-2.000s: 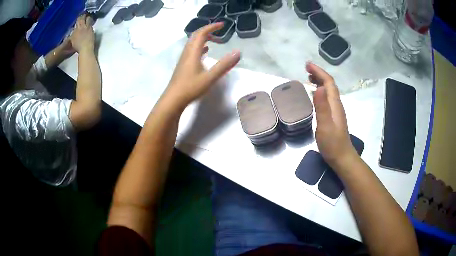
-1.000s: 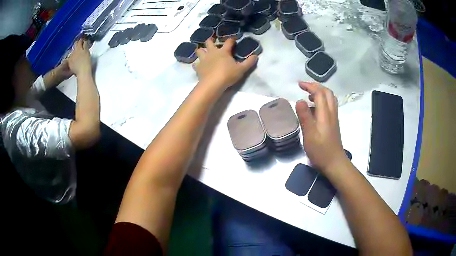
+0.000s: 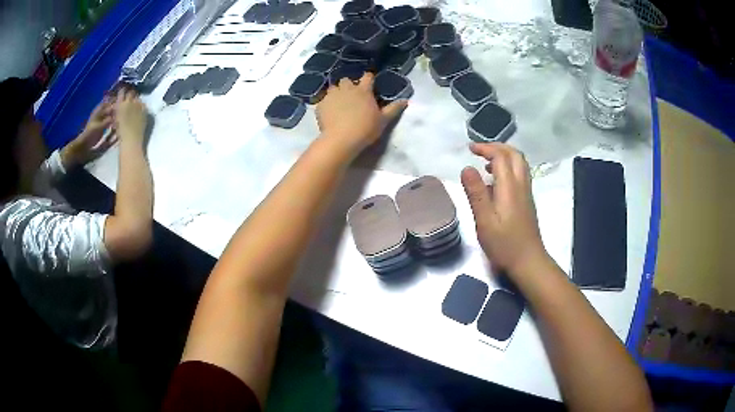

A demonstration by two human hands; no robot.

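Two side-by-side stacks of slotted brownish pieces [image 3: 425,206] stand on a white sheet in front of me. Black-faced pieces with light grey rims [image 3: 491,122] lie heaped at the far side of the table. My left hand [image 3: 352,111] reaches over the near edge of this heap, with its fingertips among the pieces; whether it grips one is hidden. My right hand [image 3: 504,208] is open and empty, just right of the stacks and not touching them. Two black pads [image 3: 465,298] lie on the sheet below it, by my right forearm.
A black smartphone [image 3: 599,223] lies at the right, with a water bottle [image 3: 614,66] behind it. A blue tray [image 3: 654,201] with brown pieces is beyond the right table edge. Another person's arm [image 3: 131,175] is at the left, near dark pads [image 3: 201,84] and a slotted white sheet.
My left hand has moved forward from near the stacks into the black-faced heap. My right hand stays open beside the stacks. The view has shifted, showing more of the table's far side.
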